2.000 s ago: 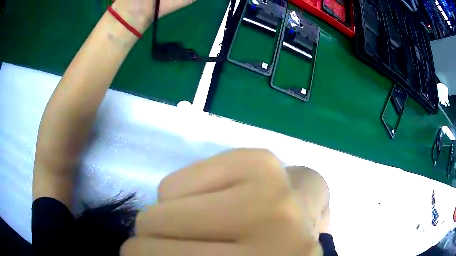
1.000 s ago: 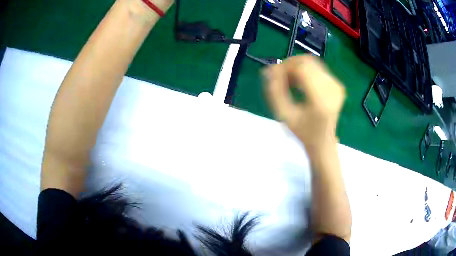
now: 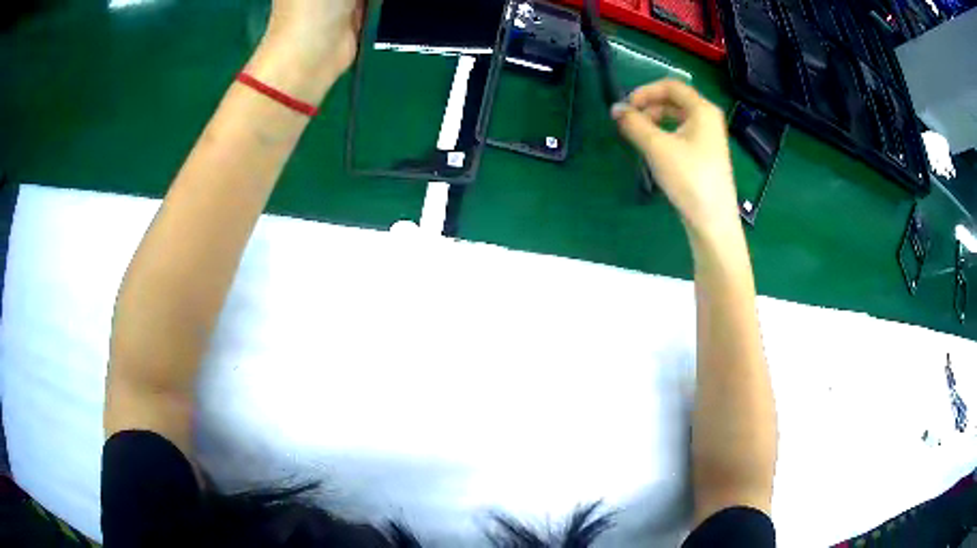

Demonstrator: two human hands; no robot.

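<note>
My left hand (image 3: 316, 32), cut off by the top edge, grips the left side of a black phone middle frame (image 3: 434, 30). The frame is face-on, its open window and white square label toward me, above the white strip (image 3: 433, 209). My right hand (image 3: 686, 145) pinches a thin black piece (image 3: 603, 64) seen nearly edge-on, which looks like another frame. A further phone middle frame (image 3: 536, 48) shows between them over the green bench, partly overlapped by the left-hand frame. The fingertips of my left hand are hidden.
A red tray (image 3: 702, 45) is at the top, next to a wide black blister tray (image 3: 825, 91). One frame (image 3: 755, 139) lies by the blister tray, and more frames (image 3: 912, 248) lie at far right. A white work sheet (image 3: 482, 343) runs along my side, with small dark scraps (image 3: 955, 394) at its right.
My right hand has moved up from close to the camera to over the bench and now holds a thin black piece. The frame at my left hand now shows face-on. The view has shifted.
</note>
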